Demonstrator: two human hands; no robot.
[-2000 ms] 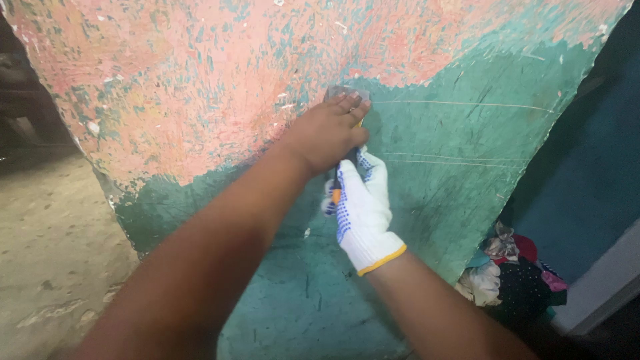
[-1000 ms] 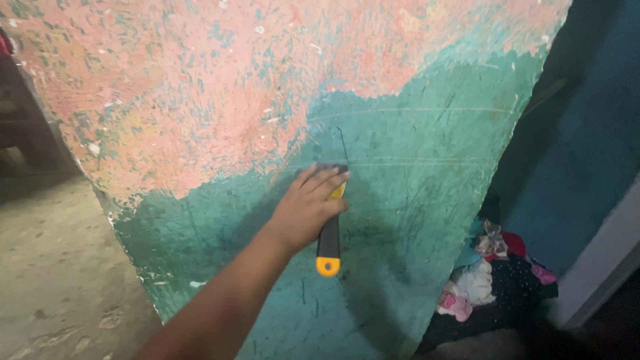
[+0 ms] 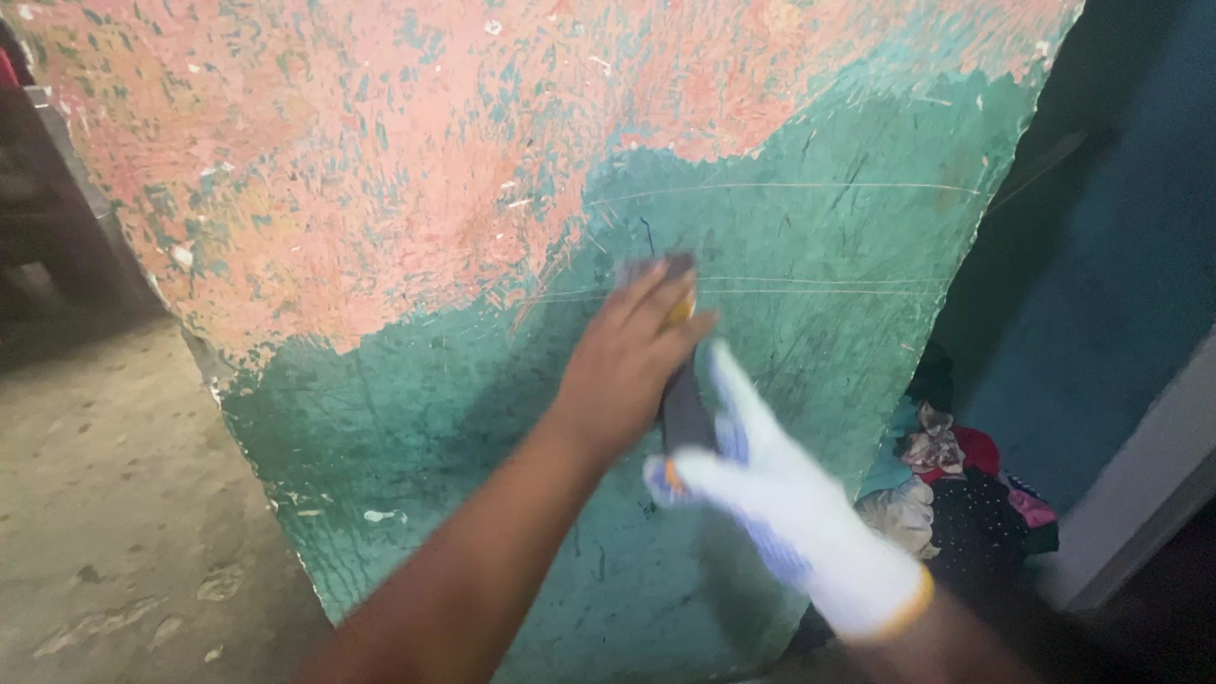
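Note:
A scraper with a dark handle [image 3: 686,413] and a yellow part near its head lies against a painted wall panel [image 3: 817,380], green below and worn pink above. My bare left hand [image 3: 622,366] holds it near the head, fingers across the front. Lower down, my right hand [image 3: 760,484], in a white knitted glove with blue dots and a yellow cuff, is around the handle's lower end, where a bit of orange shows between the fingers. Both hands and the scraper's head are blurred, and the blade edge cannot be made out. Thin scratched lines cross the green paint.
Rough concrete floor [image 3: 104,494] lies left of the panel, with dark furniture [image 3: 66,209] behind. At the lower right, a heap of clothes [image 3: 978,503] sits beside the panel's chipped edge, near a blue wall [image 3: 1121,313] and a pale slanted post [image 3: 1140,494].
One second ago only my left hand was on the scraper, and its yellow handle end showed. My gloved right hand has come back in and taken the handle's lower end.

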